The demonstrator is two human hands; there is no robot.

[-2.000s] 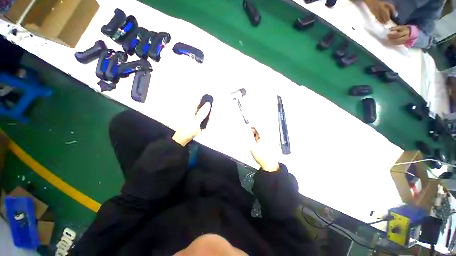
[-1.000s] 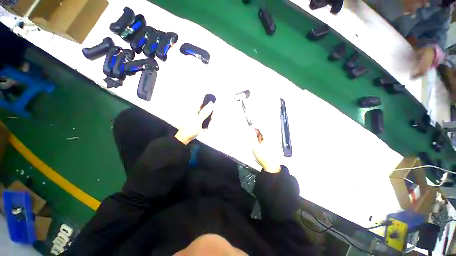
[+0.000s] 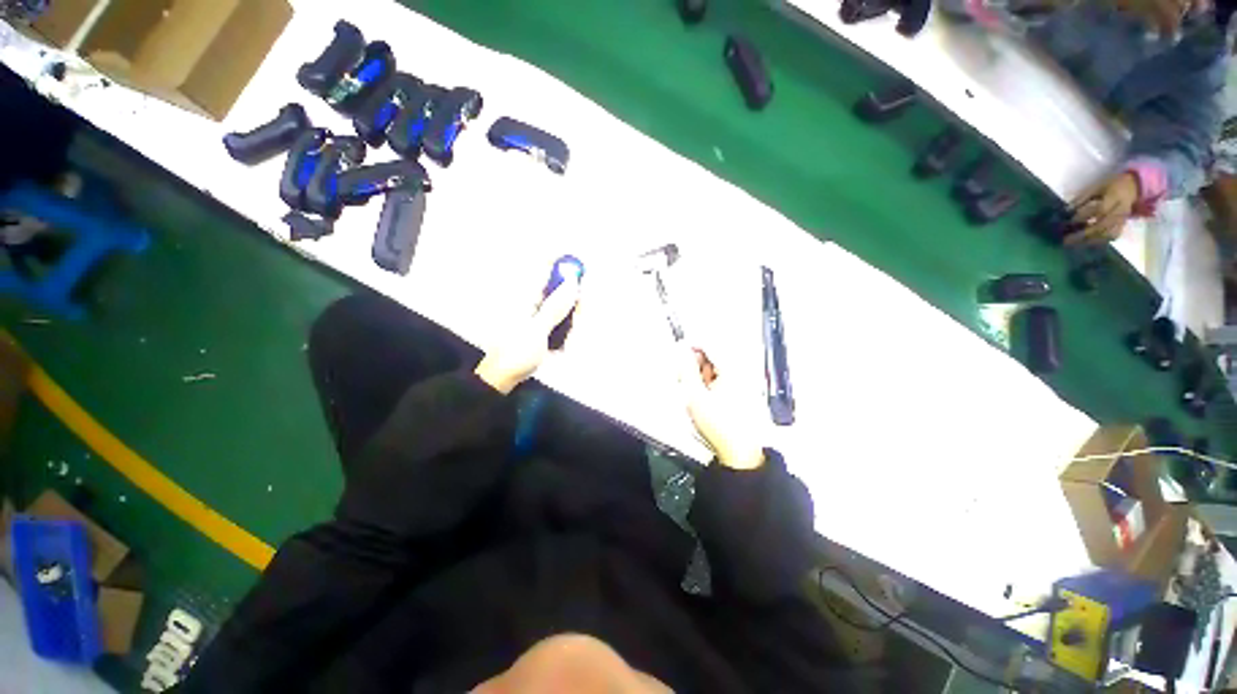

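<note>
My left hand [image 3: 532, 342] holds a small black device housing [image 3: 563, 288] upright-looking at the bench's near side; a blue part shows at its top end. My right hand [image 3: 719, 418] is closed on the dark reddish handle of a hammer [image 3: 665, 292], whose silvery head lies away from me on or just over the bench. A long dark flat tool [image 3: 775, 346] lies right of the hammer. My fingers hide part of the housing and the end of the hammer handle.
Several blue-trimmed black housings [image 3: 407, 119] lie at left by an open carton [image 3: 190, 54]. A green conveyor [image 3: 814, 176] beyond the bench carries black housings. A person's hand [image 3: 1106, 210] is opposite. A small carton [image 3: 1110, 502] and yellow-and-blue box [image 3: 1081, 626] stand at right.
The housing in my left hand now shows blue at its top, where it looked black before. The conveyor housings have shifted right. The person opposite has a hand over the belt.
</note>
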